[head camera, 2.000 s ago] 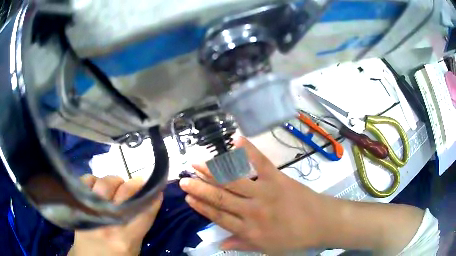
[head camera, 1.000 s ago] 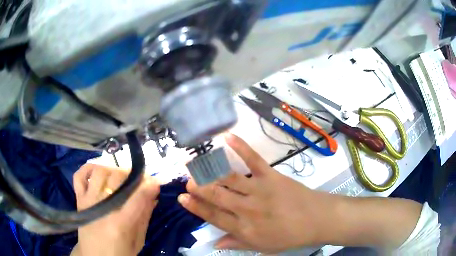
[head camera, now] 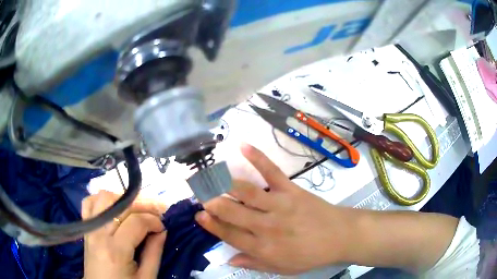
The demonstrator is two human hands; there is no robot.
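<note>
The dark navy garment (head camera: 182, 240) lies at the front edge of the white bed, bunched between my hands. My left hand (head camera: 126, 234) pinches its edge between thumb and fingers at the lower left; the black curved guard partly covers it. My right hand (head camera: 272, 218) lies flat with fingers spread, its fingertips at the garment's right edge. The white sewing machine head (head camera: 261, 60) with a blue stripe fills the top. A grey ribbed tension knob (head camera: 210, 181) stands in front of the fingers. The needle and presser foot cannot be made out.
Thread snips (head camera: 321, 139) with orange and blue handles lie right of the head. Shears (head camera: 406, 158) with gold loops lie beyond, a dark red-brown handle (head camera: 384, 145) across them. Loose thread and dark wisps lie on the white table (head camera: 349, 82). White paper (head camera: 468, 103) is at far right.
The view has shifted, so the machine head sits further left. My left hand now pinches the cloth, and more bunched navy cloth shows between the hands. My right hand has barely moved.
</note>
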